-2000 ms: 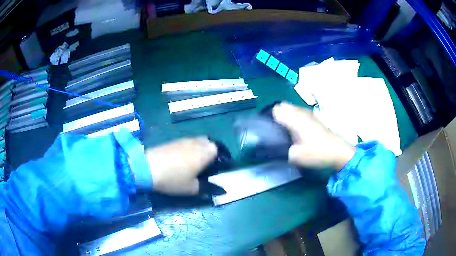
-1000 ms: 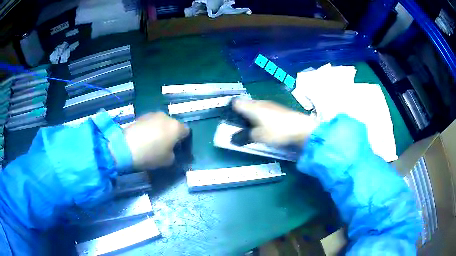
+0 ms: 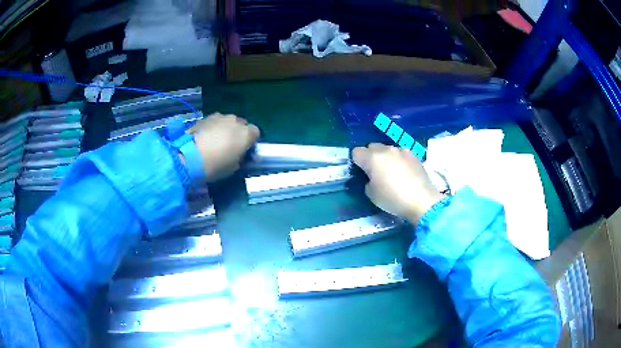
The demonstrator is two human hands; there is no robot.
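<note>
My left hand [image 3: 223, 144] and my right hand [image 3: 391, 175] hold a silver finned heat sink [image 3: 303, 155] between them, one at each end, at the top of the middle column on the green mat. Black covers show on the fingers. Below it lie a second heat sink [image 3: 298, 182], a third [image 3: 344, 233] set to the right and tilted, and a fourth [image 3: 342, 278] nearest me. A column of bare heat sinks [image 3: 168, 284] lies at left, partly under my left sleeve.
Bars with turquoise patches [image 3: 51, 146] lie at far left. A turquoise pad strip [image 3: 400, 136] lies beside white sheets [image 3: 487, 180]. A carton [image 3: 599, 251] with silver bars stands at right. A brown-edged tray [image 3: 361, 66] with a crumpled white wad [image 3: 323, 39] is at the back.
Both hands have moved to the top bar of the middle column and gripped its ends. The bar that was by my right hand now lies on the mat. The view has shifted.
</note>
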